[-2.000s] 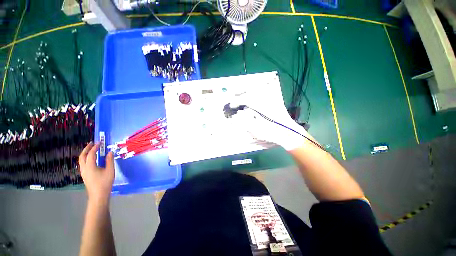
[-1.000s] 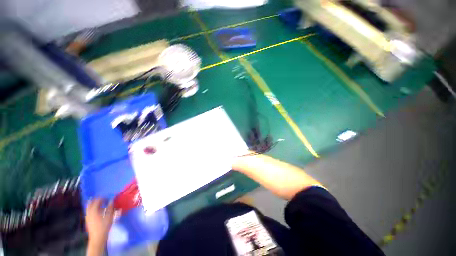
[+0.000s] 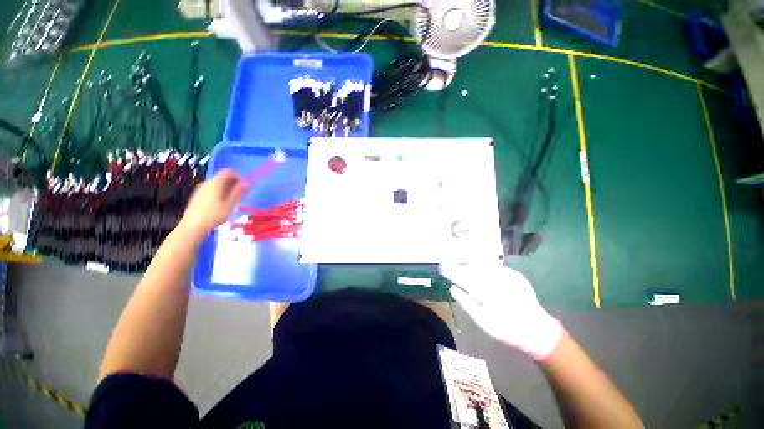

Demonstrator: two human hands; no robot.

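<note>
My bare left hand (image 3: 216, 199) is over the left side of the near blue bin (image 3: 251, 281), shut on a blurred red lead wire (image 3: 264, 171) that points up and right. Other red lead wires lie in that bin. The white assembly board (image 3: 369, 226) lies in front of me, with a dark red round spot and a small dark square piece (image 3: 400, 196) near its middle. My gloved right hand (image 3: 503, 310) is at the board's near right edge. A thin dark line shows by its fingers; whether it holds something cannot be told.
Short black leads (image 3: 322, 105) are piled in the far blue bin (image 3: 243, 100). A dense row of harness assemblies (image 3: 117, 218) is at left. Black cables (image 3: 532, 184) lie right of the board. A white fan (image 3: 455, 29) and coiled black cable (image 3: 400, 80) are behind.
My left hand has moved from the bin's near left edge up over the bin and now has a red lead. My right hand has moved off the board's middle to its near edge. The view has shifted.
</note>
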